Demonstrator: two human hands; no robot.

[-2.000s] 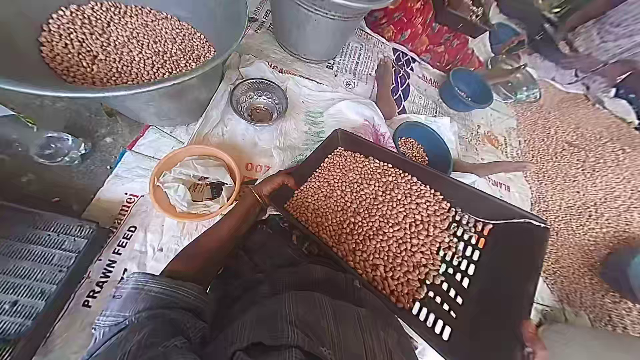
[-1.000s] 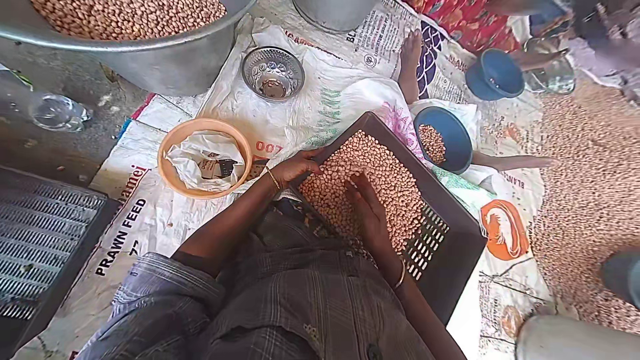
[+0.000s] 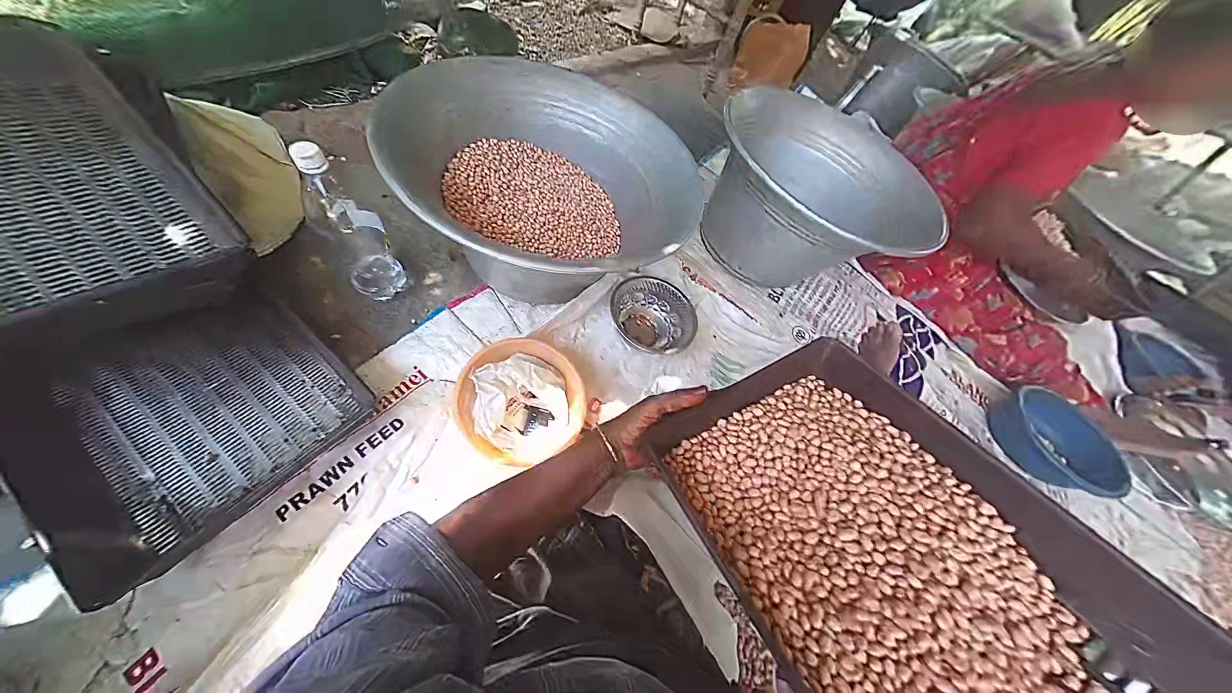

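Note:
My left hand [image 3: 650, 423] grips the upper left corner of a dark slotted tray [image 3: 1020, 525], its thumb on the rim. Shelled peanuts [image 3: 866, 539], reddish-brown, cover most of the tray's bottom. The tray slants down to the lower right, where its far end runs out of view. My right hand is not clearly visible. Just left of my left hand stands an orange plastic bowl [image 3: 465, 409] with a crumpled white bag [image 3: 515, 385] inside. A small perforated metal bowl [image 3: 654, 315] lies above it.
A large metal basin [image 3: 423, 144] holding peanuts and a metal bucket [image 3: 818, 192] stand ahead. Slotted dark trays [image 3: 202, 423] and a plastic bottle [image 3: 351, 231] are at left. At right, a person in red [image 3: 1001, 212] sits by a blue bowl [image 3: 1059, 443]. Printed sacks [image 3: 385, 462] cover the ground.
The view has swung up and left. My right hand, among the peanuts one second ago, is no longer clearly seen. The peanuts now spread over more of the tray.

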